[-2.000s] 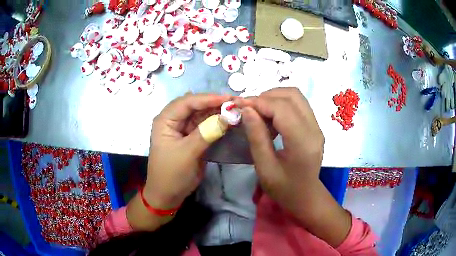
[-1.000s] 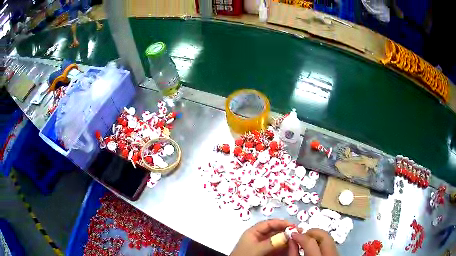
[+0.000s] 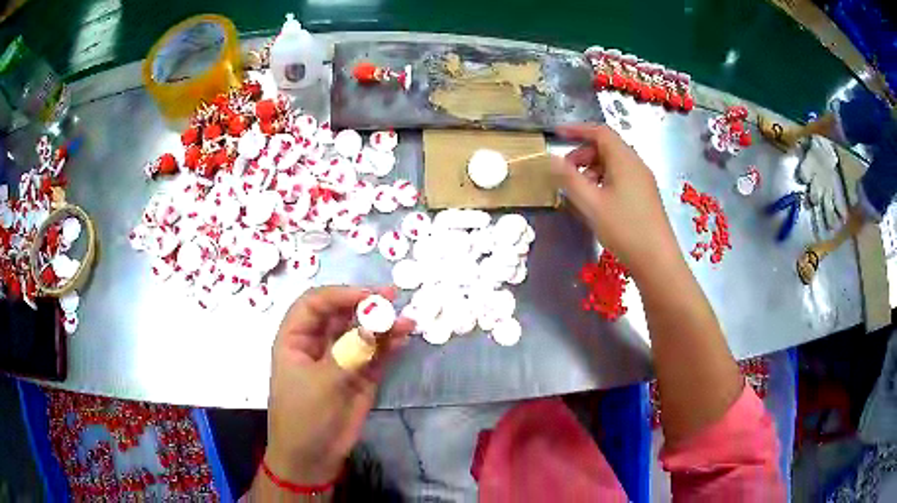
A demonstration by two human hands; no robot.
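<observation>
My left hand [image 3: 329, 359], with a pale yellow wrap on the thumb, holds a white disc [image 3: 376, 313] with a red mark between thumb and fingers. My right hand [image 3: 608, 187] is over the right end of the cardboard pad [image 3: 445, 177], its fingertips at the end of a thin pale stick [image 3: 531, 156]. The stick's other end rests on the round white glue dish [image 3: 488, 168]. Blank white discs [image 3: 472, 285] lie heaped between my hands. Small red pieces [image 3: 603, 285] lie below my right wrist, partly hidden by it.
A large heap of red-marked discs [image 3: 266, 206] is at left. Behind are a yellow tape roll [image 3: 231, 74], a white bottle [image 3: 297, 64] and a dark board [image 3: 393, 103]. A tan ring [image 3: 89, 251] is far left. Another person's hands [image 3: 821, 251] are at the right edge.
The view has swung back from the left. My right hand has left the disc and moved out to the stick; my left hand still holds a disc.
</observation>
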